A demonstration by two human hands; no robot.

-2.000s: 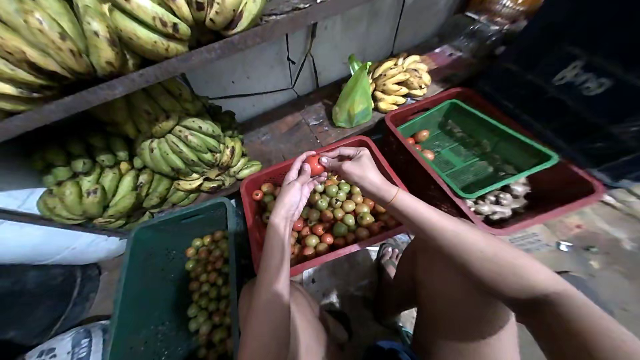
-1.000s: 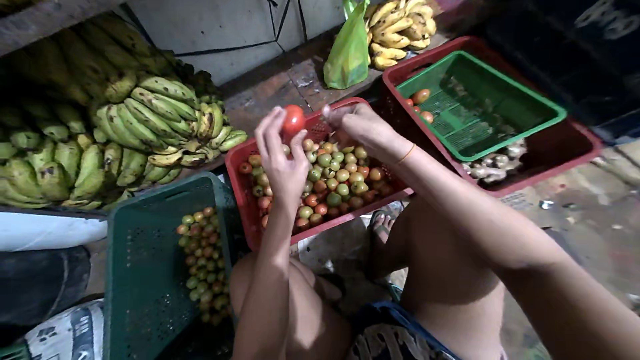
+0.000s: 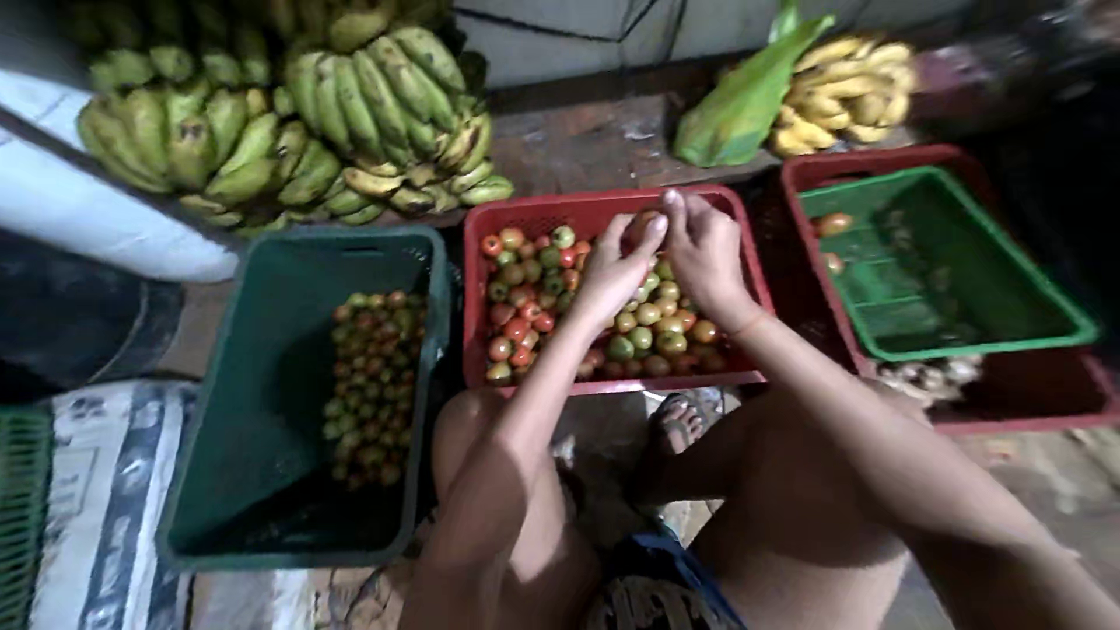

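A reddish tomato (image 3: pixel 646 226), partly covered by fingers, is gripped in my left hand (image 3: pixel 619 267) above the far side of a red plastic crate (image 3: pixel 573 387). My right hand (image 3: pixel 707 254) is close against it, fingers bent together near the tomato; whether it holds anything itself is hidden. Below both hands the crate holds many green, orange and red tomatoes (image 3: pixel 647 315). To the left, a dark green plastic crate (image 3: pixel 236 394) has a heap of small green and reddish tomatoes (image 3: pixel 376 385) along its right side.
Green bananas (image 3: pixel 227 149) lie behind the crates at left. A green plastic bag (image 3: pixel 744 96) and yellow bananas (image 3: pixel 849 87) are at the back. At right, a green tray (image 3: pixel 954 289) with tomatoes rests in another red crate (image 3: pixel 1024 426), above whitish bulbs or roots (image 3: pixel 941 376). My knees flank the near side.
One second ago the red tomato showed plainly in my left hand with my right hand apart from it; now the hands are together around it. The view has shifted left and down.
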